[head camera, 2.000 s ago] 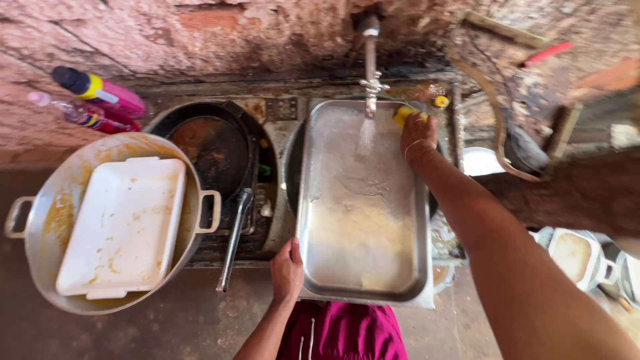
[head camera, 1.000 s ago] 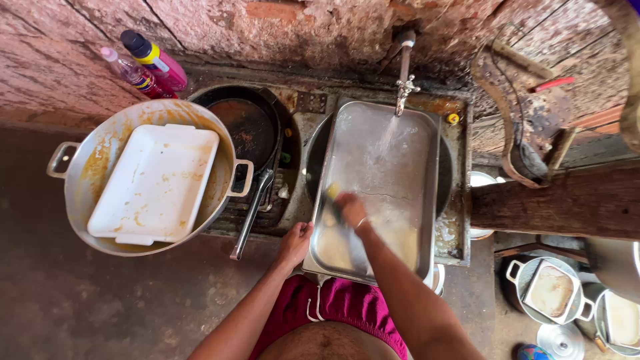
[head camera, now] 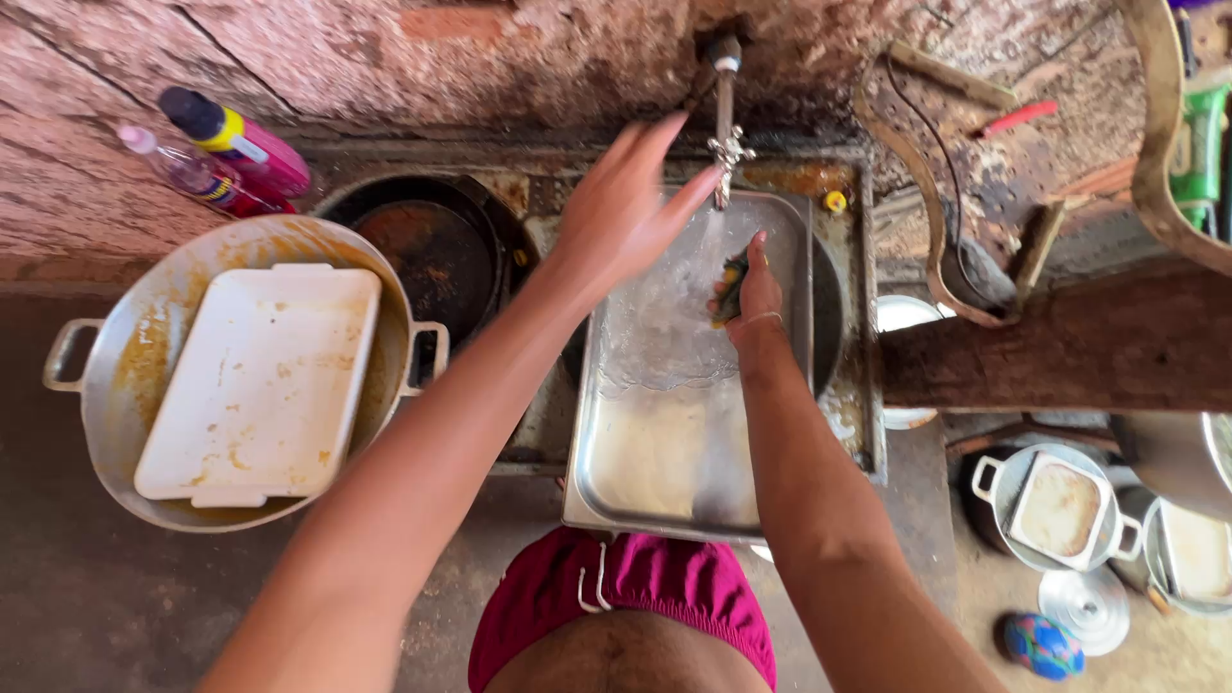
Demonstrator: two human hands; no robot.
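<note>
A rectangular stainless steel pan lies over the sink, with soapy water in it. From the metal tap above its far end, water runs down into it. My left hand, blurred, is raised just left of the tap with its fingers spread and nothing in it. In my right hand is a dark green and yellow scouring sponge, held over the pan beside the stream. On the left, a white rectangular dish with food stains rests inside a large, stained aluminium pot.
Black pans stand between the pot and the steel pan. Two pink bottles are against the wall at the back left. A wooden beam juts in at the right, above more pots and a metal lid low down.
My left hand has left the near left edge of the steel pan and risen to beside the tap. My right hand, with the sponge, has moved from the pan's middle to below the tap.
</note>
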